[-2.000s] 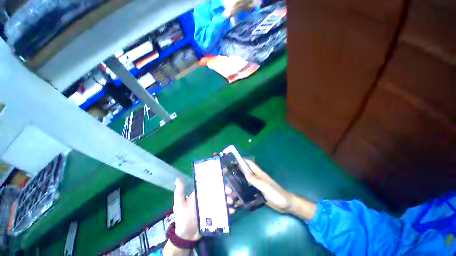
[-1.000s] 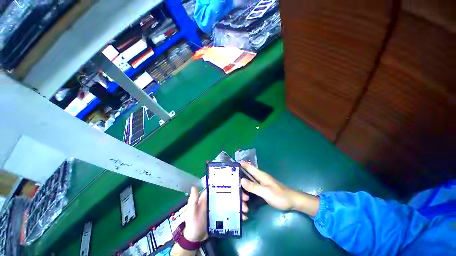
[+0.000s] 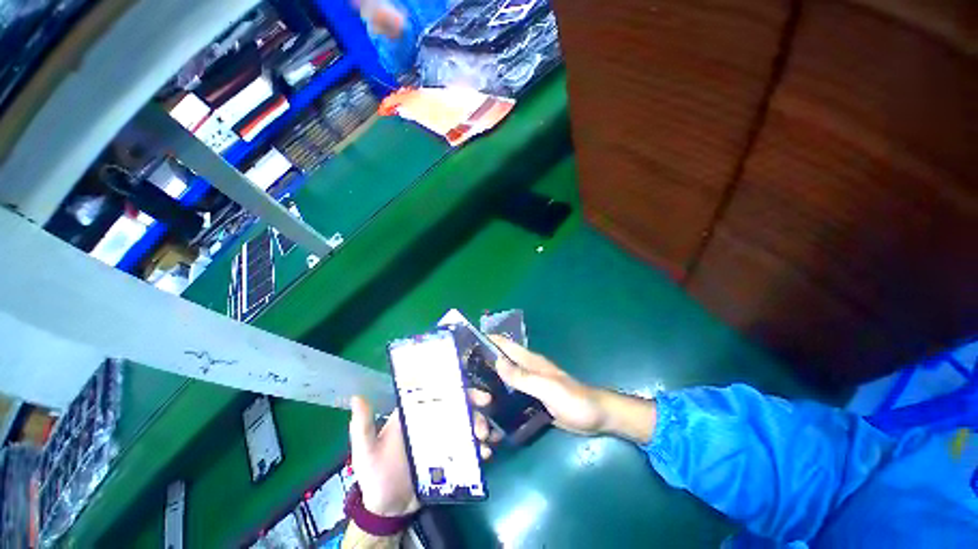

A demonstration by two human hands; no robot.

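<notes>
My left hand (image 3: 386, 461), with a dark red band at the wrist, holds a phone-sized display module (image 3: 440, 416). Its white face with a dark rim is turned up, and a small dark square shows near its lower end. My right hand (image 3: 547, 388) grips several dark, phone-sized units (image 3: 502, 399) just to the right of it. Their dark inner sides and one pale edge show. A grey slab end sticks out above my right fingers. The palm side of my right hand is hidden.
Grey slabs (image 3: 262, 438) lie along the green belt at left. A row of displays (image 3: 322, 509) sits at the bottom. A dark part (image 3: 534, 213) lies near the brown cardboard (image 3: 686, 139). A white post (image 3: 193, 343) crosses at left. A person's blurred hand (image 3: 381, 16) shows at the top.
The white-faced module has moved left and tilted, parting from the units in my right hand, whose dark inner sides now show. The whole view has also shifted a little.
</notes>
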